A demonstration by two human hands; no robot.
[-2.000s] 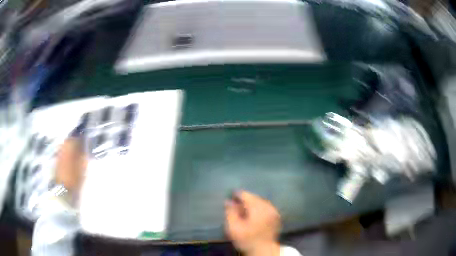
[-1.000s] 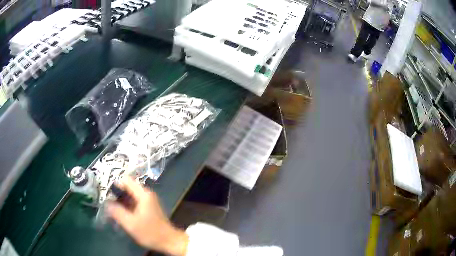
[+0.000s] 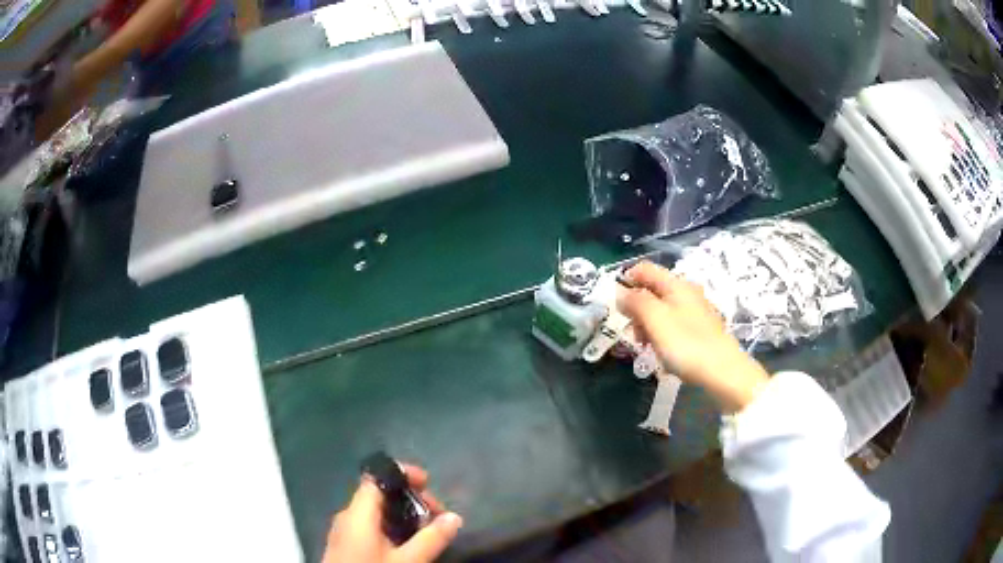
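Observation:
My left hand (image 3: 385, 526) is at the bottom, closed around a dark watch body with a black strap piece (image 3: 394, 489) pointing up. My right hand (image 3: 680, 330) is over the near end of the white strap pile (image 3: 775, 275), thumb and fingertips pinched on a small dark piece (image 3: 626, 275), mostly hidden by the fingers. Loose white straps (image 3: 661, 405) lie below the hand. A squat bottle (image 3: 563, 330) with green label and metal top stands just left of it. The white foam tray (image 3: 220, 473) at the left holds several dark watch cases (image 3: 174, 360).
A pale foam pad (image 3: 352, 143) bears a watch (image 3: 224, 195). Three white bits (image 3: 361, 264) lie on the green mat. A bag with dark contents (image 3: 704, 165) lies behind the white straps. White trays (image 3: 924, 165) are stacked at the right. A person's arm (image 3: 110, 50) shows at upper left.
The view has swung back left from the aisle, and my left hand with the watch body is in view again. My right hand remains by the white straps and bottle with the dark piece.

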